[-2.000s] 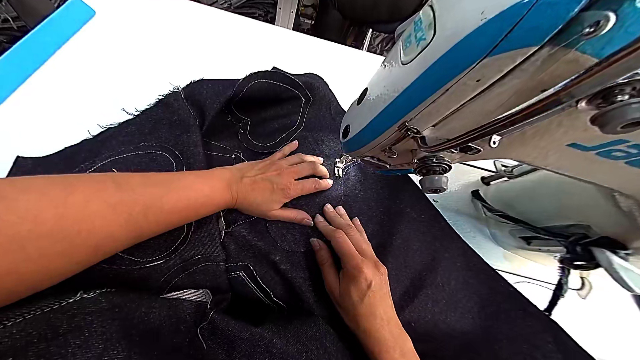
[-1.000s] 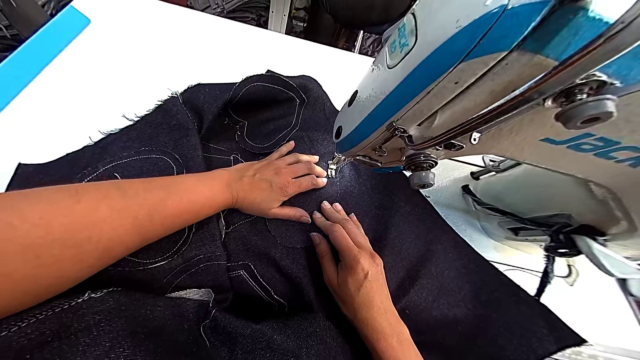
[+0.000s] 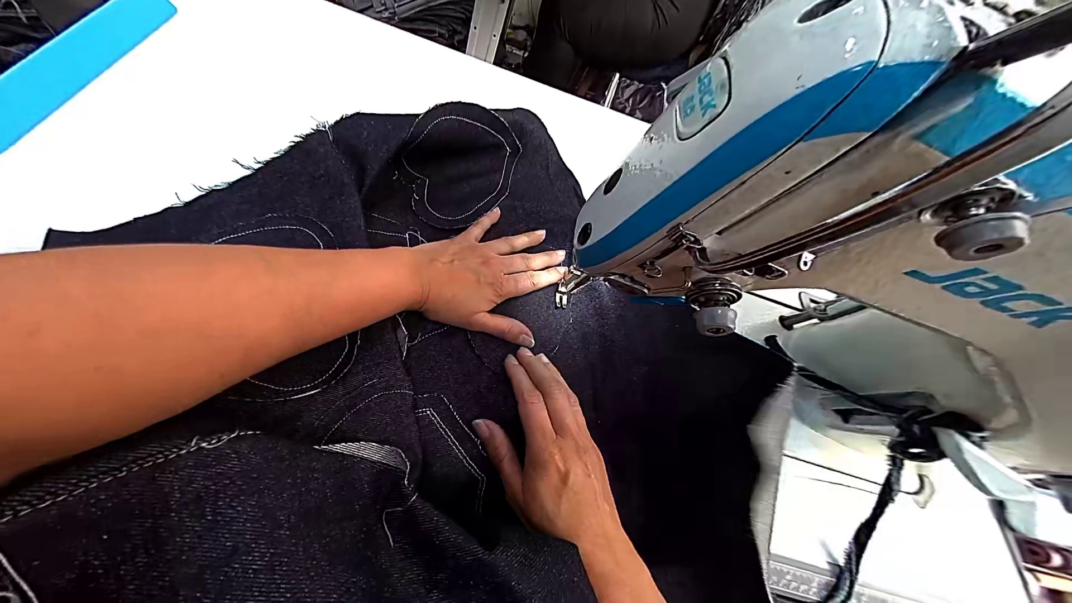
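Observation:
Dark denim fabric with light stitching lies spread under the head of a Jack sewing machine. My left hand rests flat on it, fingers spread, the fingertips right beside the metal presser foot. Just below, my right hand lies on the cloth with its fingers together and its thumb apart, close to my left thumb. Neither hand grasps anything. A heart-shaped stitched outline shows above my left hand. My left forearm covers part of a curved stitched shape.
A white tabletop extends behind the fabric, with a blue strip at its far left. Black cloth ties hang at the machine's right side. Frayed threads stick out from the fabric's upper left edge.
The fabric's right edge has shifted, and more of the white surface shows at lower right. Both hands keep nearly the same pose beside the presser foot.

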